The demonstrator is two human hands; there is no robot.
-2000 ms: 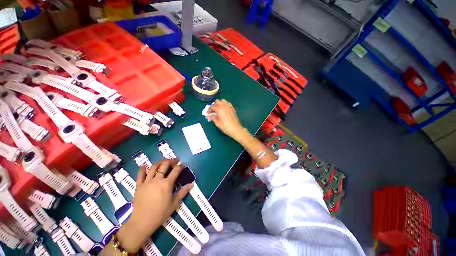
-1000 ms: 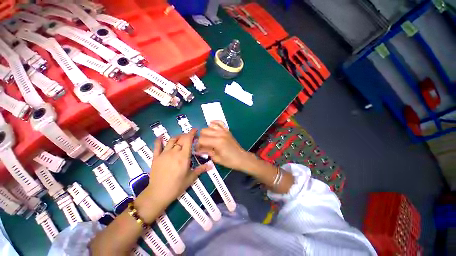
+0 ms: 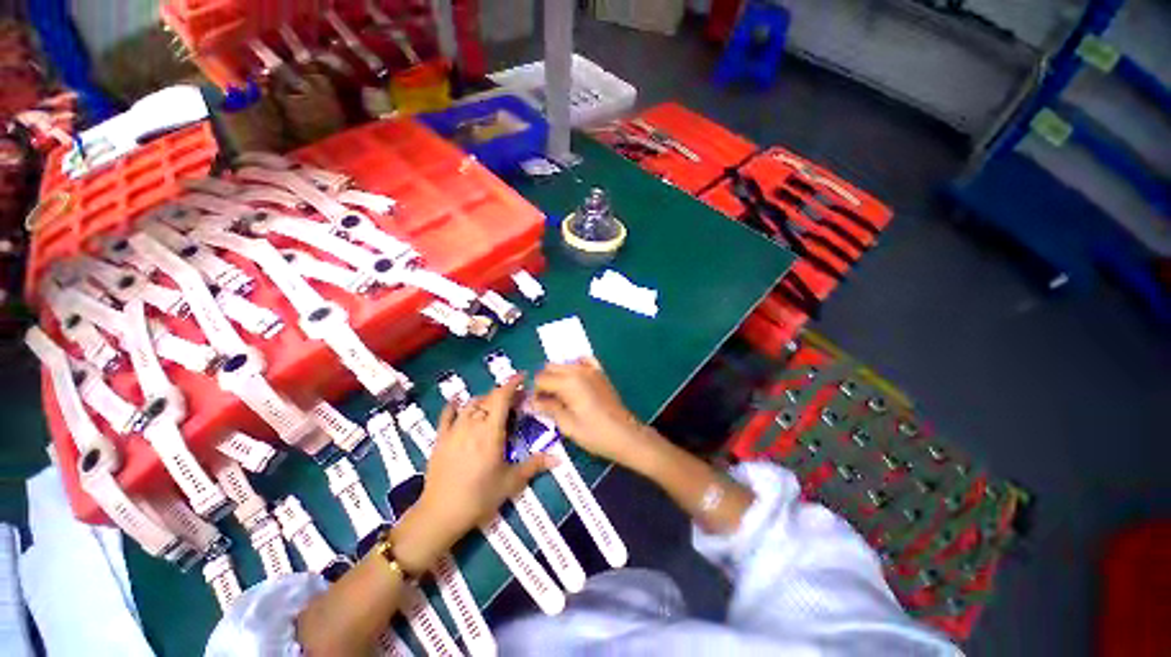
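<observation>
My left hand (image 3: 473,452) rests on a smartwatch (image 3: 534,443) at the right end of the row on the green bench, its fingers around the watch's dark face. The face shows bluish-purple glare. My right hand (image 3: 574,402) is over the top edge of the same face, fingertips pinched together; a small thin piece seems to be between them, too small to tell clearly. The watch's pink strap (image 3: 591,513) points toward me. More pink watches lie in a row to the left, partly under my left arm. A white card (image 3: 565,340) lies just beyond my right hand.
A red tray (image 3: 475,218) heaped with pink watches stands at the left. A ringed bottle (image 3: 593,229) and white scraps (image 3: 624,293) are beyond my hands. A blue bin (image 3: 494,128), a metal post (image 3: 557,77) and floor trays (image 3: 886,475) stand farther off.
My right hand has come from the white scraps beside the bottle to the watch face at my left fingers. The scraps now lie loose. The camera view has shifted.
</observation>
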